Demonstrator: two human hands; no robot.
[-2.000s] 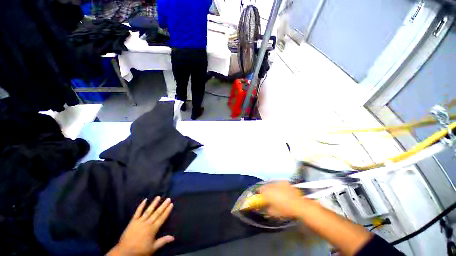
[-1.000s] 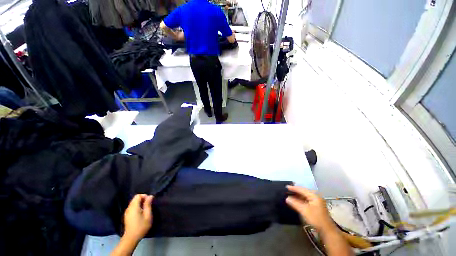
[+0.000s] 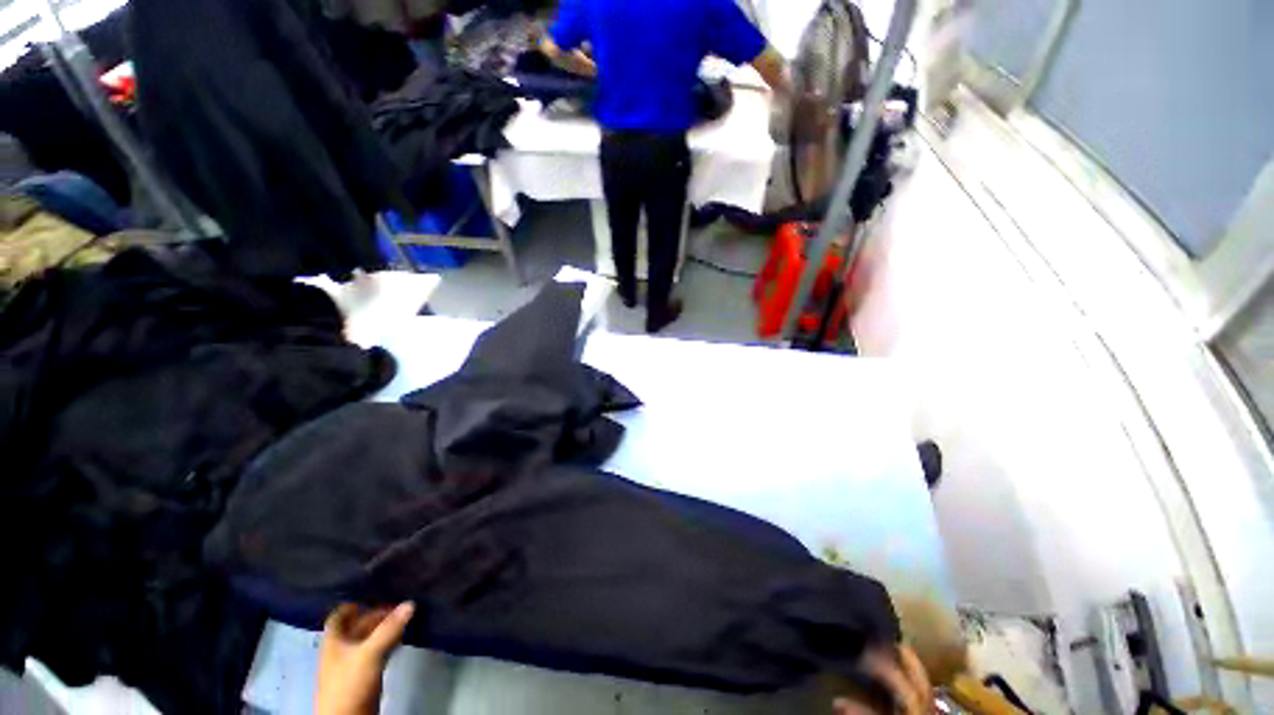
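Note:
A dark garment lies pulled over the long padded navy board, with only the board's near edge showing at the left. A flap of the garment with pointed ends lies towards the back. My left hand has its fingers at the garment's near edge and pinches the cloth. My right hand is blurred and partly cut off by the bottom edge; it grips the bunched cloth at the garment's right end. A yellow handle, apparently of the iron, shows beside it at the bottom edge.
The pale table lies under the board. A large black heap of cloth is at the left. Dark garments hang behind it. A person in blue stands ahead by a white table, with a fan and red object nearby.
Both hands have left their ironing positions, and my right hand has let go of the iron. The cloth on the board's right part now lies wider and more wrinkled. The view has shifted right.

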